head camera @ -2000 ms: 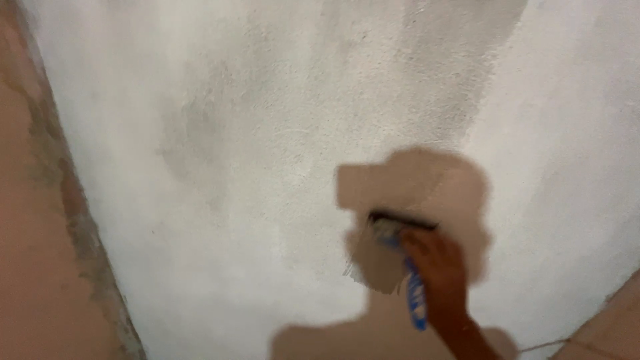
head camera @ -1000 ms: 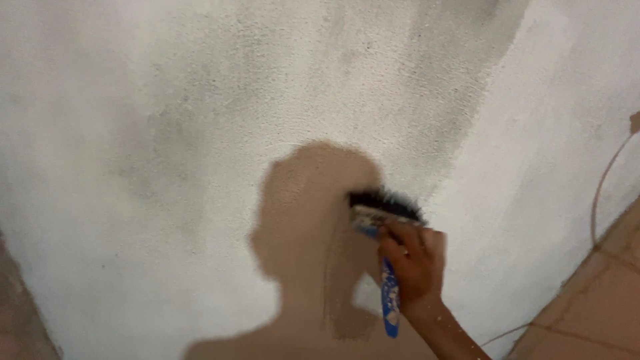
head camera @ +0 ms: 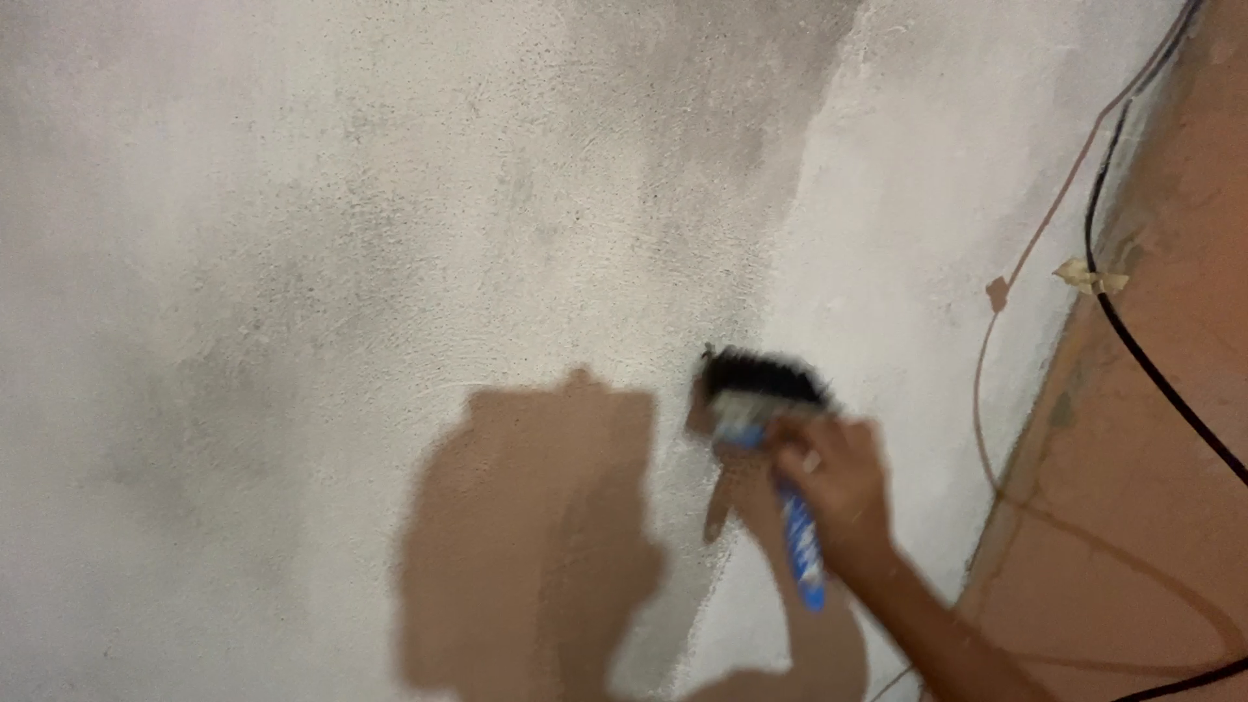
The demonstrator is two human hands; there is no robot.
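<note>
My right hand (head camera: 829, 483) is closed around the blue handle of a wide paintbrush (head camera: 765, 400) with dark bristles and a paint-spattered base. The brush points upward, its bristles at the whitish painted wall (head camera: 907, 224), right of the middle of the view; whether they touch it is blurred. A grey, damp-looking area with a slanting edge lies above and to the left of the brush. My left hand is not in view.
A black cable (head camera: 1155, 366) hangs at the right, with a piece of tape (head camera: 1092, 278) on it. Beyond the white wall's edge is a reddish-brown wall surface (head camera: 1150, 487). Shadows of a head, arm and cable fall across the wall.
The view has shifted to the right, bringing the black cable into sight. My right hand, still holding the brush, is now nearer the slanting edge of the grey area.
</note>
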